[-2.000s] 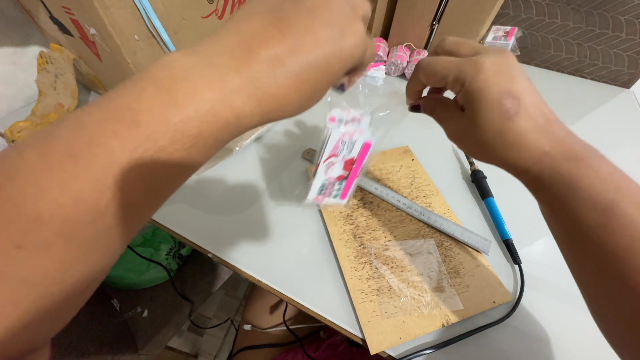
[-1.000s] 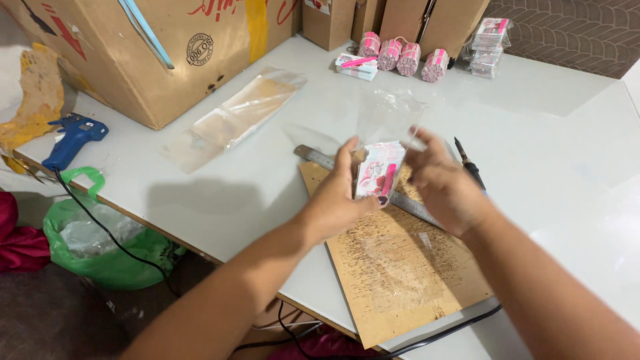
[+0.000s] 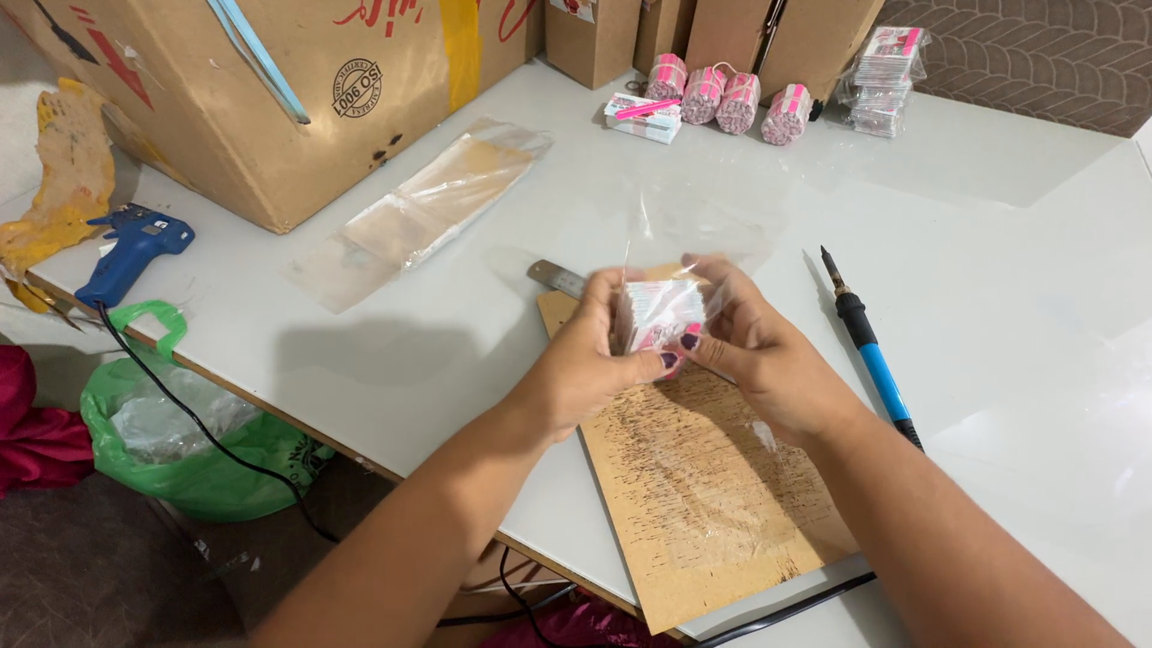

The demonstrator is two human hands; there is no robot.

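Observation:
Both hands hold a stack of small printed cards (image 3: pixel 663 310) inside a clear plastic bag (image 3: pixel 666 236), whose loose end stands up beyond the stack. My left hand (image 3: pixel 585 360) grips the stack's left side, and my right hand (image 3: pixel 765 360) its right side, with the two thumbs close together at the near edge. Beneath them lies a scorched brown board (image 3: pixel 720 504); a steel ruler (image 3: pixel 556 277) crosses its far end, mostly hidden by the hands. To the right, a soldering iron (image 3: pixel 868 346) with a blue and black handle rests on the white table.
Flat clear plastic bags (image 3: pixel 432 202) lie left of the hands. A blue glue gun (image 3: pixel 135 247) is at the left edge, near a large cardboard box (image 3: pixel 270 117). Farther back are pink-and-white rolled bundles (image 3: pixel 703 94), loose cards (image 3: pixel 643 117) and bagged card stacks (image 3: pixel 884 81). A green bag (image 3: pixel 180 450) hangs below.
Two seconds ago the hands were raised, holding the bag's top with the cards hanging inside. Now both hands are lower, around the stack itself. The view has shifted.

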